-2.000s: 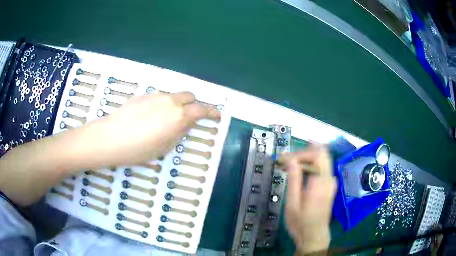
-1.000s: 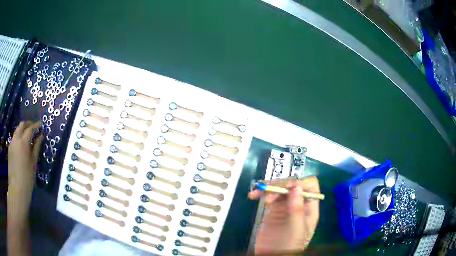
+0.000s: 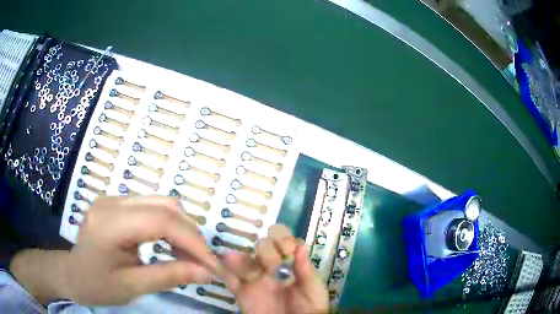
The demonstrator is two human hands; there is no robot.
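Note:
The white parts tray (image 3: 215,98) bears columns of dumbbell-shaped tan slots with small round-headed metal parts. My left hand (image 3: 138,245) is over its lower part, thumb and finger tips close together; whether they pinch something small is hidden. My right hand (image 3: 276,276) is beside it at the tray's lower right, fingers curled round the thin stick (image 3: 285,261), seen nearly end-on, with a blurred greyish round end. The fingertips of both hands meet or nearly meet. Two metal fixture bars (image 3: 336,227) with rows of round nests lie right of the tray.
A black tray (image 3: 46,138) of loose silver rings is left of the white tray. A blue bin (image 3: 423,251) holding a round-topped bottle stands right, beside loose silver parts (image 3: 491,257). A slotted white tray (image 3: 527,276) lies far right; pale rails cross behind.
My left hand has come from the black tray to the white tray's lower part. My right hand has moved left from the fixture bars to meet it, uncovering the nests.

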